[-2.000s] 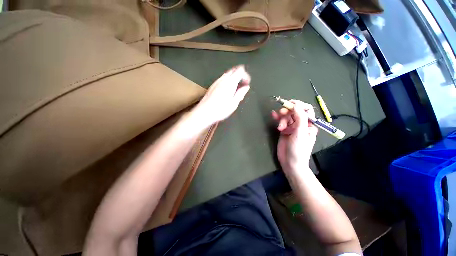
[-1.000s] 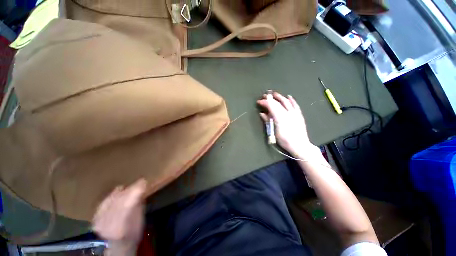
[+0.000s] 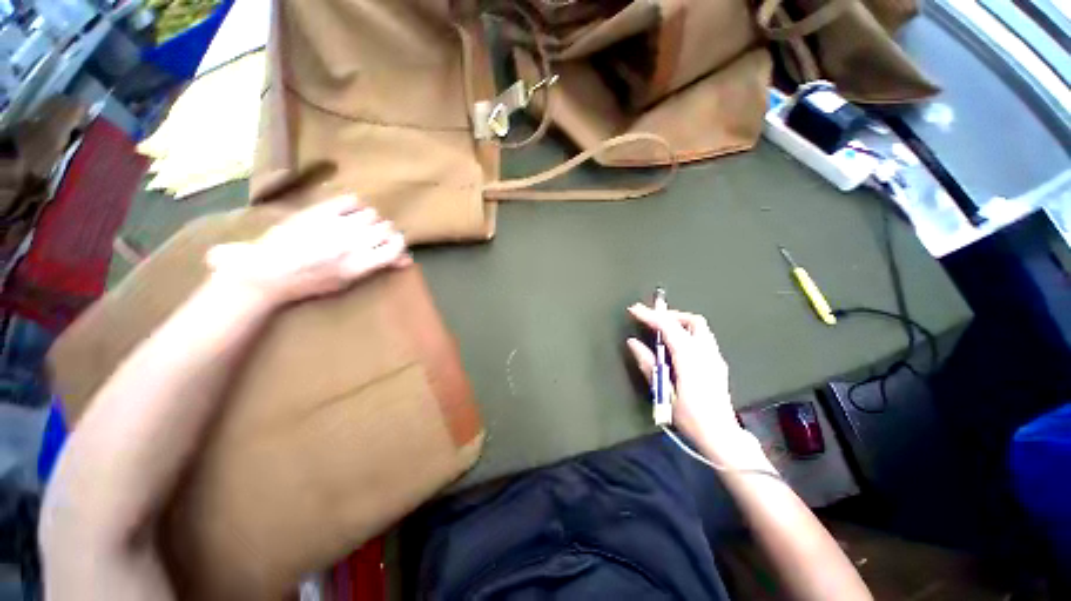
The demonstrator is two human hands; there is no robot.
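A large tan bag body point(image 3: 317, 434) lies at the left of the dark green table, partly over its front edge, with a redder-brown edge trim point(image 3: 444, 370) along its right side. My left hand point(image 3: 317, 249) lies on the bag's upper part, fingers pointing right; whether it grips the fabric cannot be told. My right hand point(image 3: 693, 370) holds a slim white pen-shaped trimming tool point(image 3: 661, 393) upright in view, above the table and right of the bag. A thin pale cord runs from the tool's rear over the wrist. The bag is slightly blurred.
Another tan bag point(image 3: 376, 153) with gold-coloured hardware and a strap loop lies behind. More tan bags point(image 3: 705, 100) are at the far side. A yellow-handled tool point(image 3: 813, 296) with black cable lies at right, near a power strip point(image 3: 822, 147). A blue crate point(image 3: 1045, 470) is at lower right.
The bag body has turned and now shows a flat panel with the trim at its right. My left hand has moved from the lower edge up onto the bag. My right hand still holds the tool.
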